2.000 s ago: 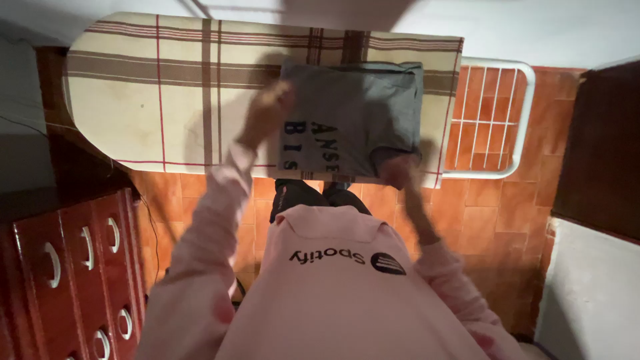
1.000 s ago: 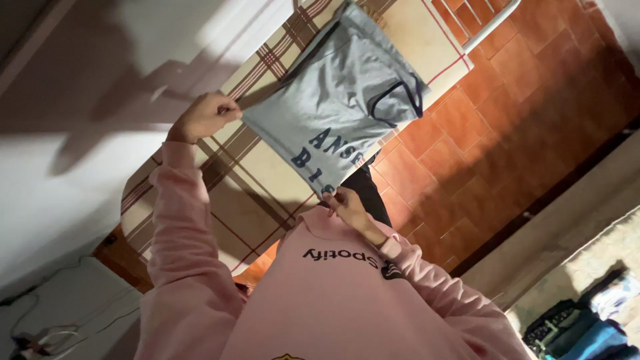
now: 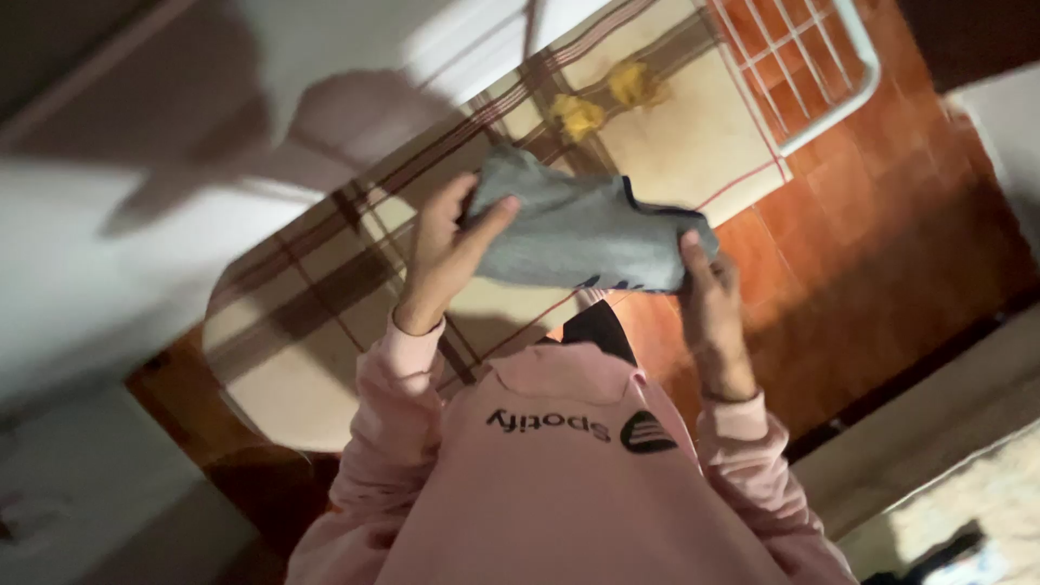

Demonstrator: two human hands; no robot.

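Observation:
A folded grey garment (image 3: pixel 569 227) with dark trim and dark lettering along its lower edge is held up above the ironing board (image 3: pixel 682 122). My left hand (image 3: pixel 455 244) grips its left end, thumb on the near face and fingers mostly behind. At the right end, my right hand (image 3: pixel 711 301) pinches it with the thumb in front. The board has a checked cream and brown cover. Two yellow crumpled-looking shapes (image 3: pixel 578 116) lie on the cover beyond the garment; I cannot tell what they are.
A white wire rack (image 3: pixel 800 65) extends from the board's right end over the orange tiled floor (image 3: pixel 837 244). A pale wall (image 3: pixel 244 130) with shadows runs along the far left side. Dark items (image 3: pixel 942 561) lie on a light surface at bottom right.
The garment was lying on the board at first, then was lifted with its lettered face showing. Now it is folded smaller between both hands. Yellow shapes are visible on the board. The view has tilted strongly.

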